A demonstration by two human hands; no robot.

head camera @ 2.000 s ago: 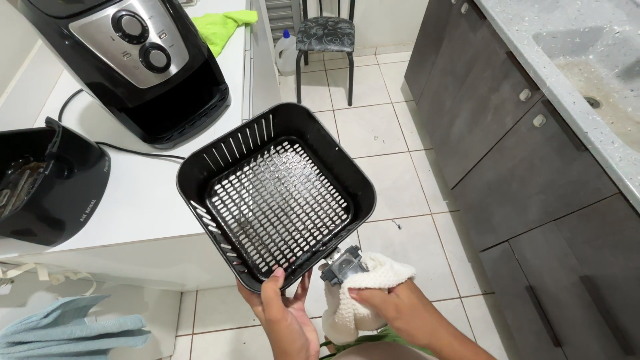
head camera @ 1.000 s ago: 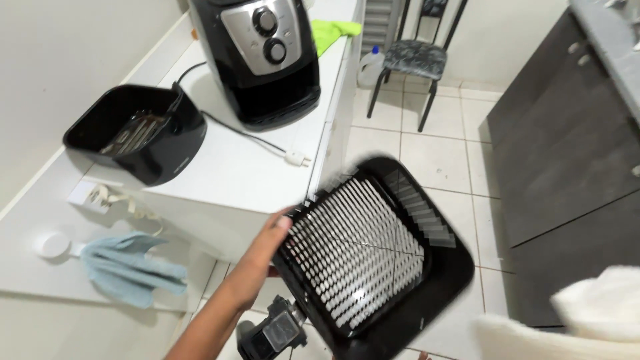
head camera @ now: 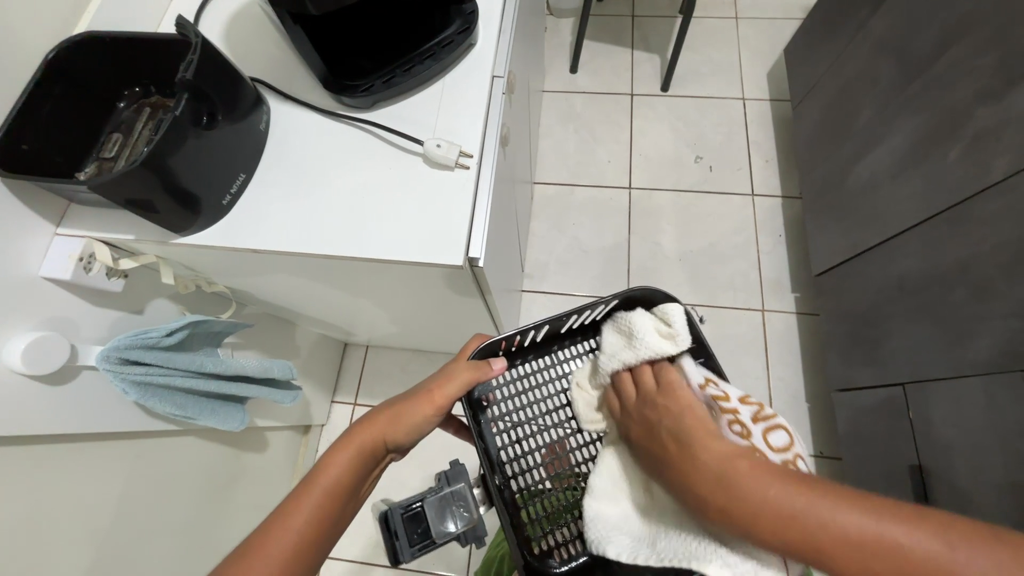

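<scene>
The black perforated air fryer basket (head camera: 544, 448) is held up above the tiled floor, its handle bracket (head camera: 440, 512) sticking out at the lower left. My left hand (head camera: 432, 400) grips its upper left rim, thumb on top and fingers underneath. Inside the basket, my right hand (head camera: 664, 424) presses a bunched white cloth (head camera: 648, 512) against the far right part; the cloth hangs over the near right side and bears brown lettering. The black air fryer drawer (head camera: 200, 152), with residue inside, stands on the white counter beside the air fryer body (head camera: 384, 48).
A power cord ends in a white plug (head camera: 444, 153) near the edge of the white counter (head camera: 384, 216). A light blue cloth (head camera: 192, 372) hangs at the left by a wall outlet (head camera: 84, 262). Grey cabinets (head camera: 920, 200) line the right. Chair legs (head camera: 678, 44) stand on the tiled floor at the top.
The basket has turned, so its handle bracket points to the lower left. My left hand has moved to its upper left rim. The right hand's white cloth has moved from the bracket into the basket.
</scene>
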